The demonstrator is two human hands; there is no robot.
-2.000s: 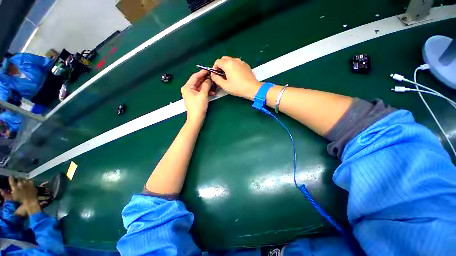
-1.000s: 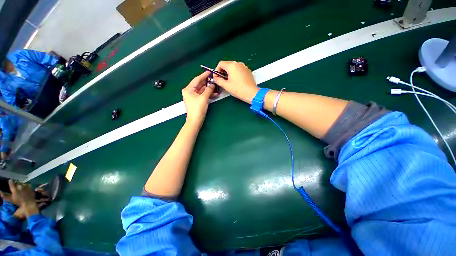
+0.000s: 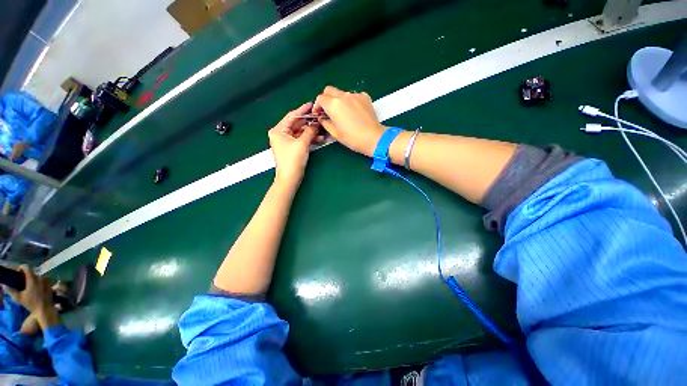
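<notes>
My left hand (image 3: 290,143) holds a small black module (image 3: 315,122) between its fingers, just above the white rail. Most of the module is hidden by the fingers. My right hand (image 3: 350,117) is close against it, with fingers bent around a slim tool (image 3: 306,116) whose thin end lies over the left fingertips. The tool is small and partly hidden, so its type is unclear. A blue wrist strap (image 3: 384,148) and a pale bracelet are on my right wrist.
White rail (image 3: 226,175) crosses the green surface. Black modules lie beyond it (image 3: 223,127), (image 3: 160,175); another (image 3: 535,90) is at right, near white cables (image 3: 595,128) and a fan base (image 3: 655,87). Yellow note (image 3: 103,261) at left. Other people's blue sleeves show at far left.
The slim tool has turned lower and flatter across the left fingertips. The modules beyond the rail have shifted left. At far left, another person's hand now holds a dark object.
</notes>
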